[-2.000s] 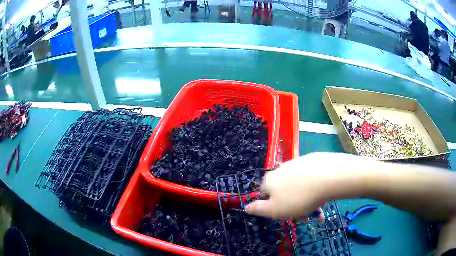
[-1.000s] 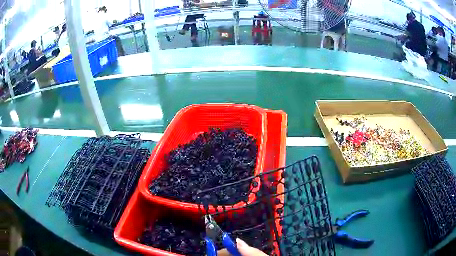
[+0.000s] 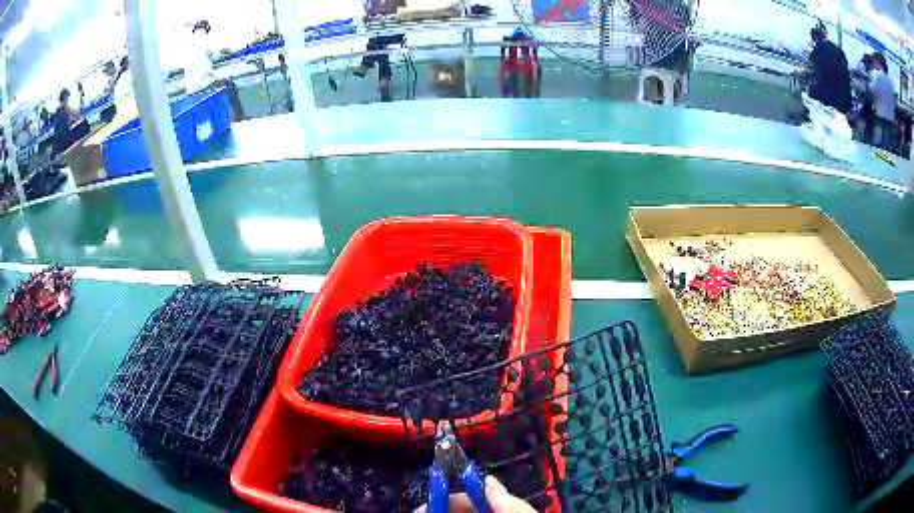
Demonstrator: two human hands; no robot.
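Note:
My right hand (image 3: pixel 493 498), cut off by the bottom edge, grips blue-handled side cutters (image 3: pixel 448 461). Their jaws point up at the near-left part of a black sprue frame (image 3: pixel 607 411). The frame carries rows of small dark parts and stands tilted over the right side of the baskets. Whether the jaws touch it is unclear. My left hand is out of view, and what holds the frame is not visible. Dark moulded parts (image 3: pixel 416 341) fill much of the upper red basket (image 3: pixel 346 266). More lie in the lower red basket (image 3: pixel 263 463) under it.
Left of the baskets lies an untidy stack of black frames (image 3: pixel 200 361), with red-handled pliers (image 3: pixel 47 371) and a dark red pile (image 3: pixel 38 301) beyond. Right are blue-handled pliers (image 3: pixel 710 463), a cardboard tray (image 3: pixel 742 353) of mixed pieces and a dense frame stack (image 3: pixel 874 391). A post (image 3: pixel 170 170) rises behind.
My right arm, earlier reaching across from the right, has drawn back to the bottom edge. The cutters came into view, then their jaws shifted slightly right. The frame now stands more raised.

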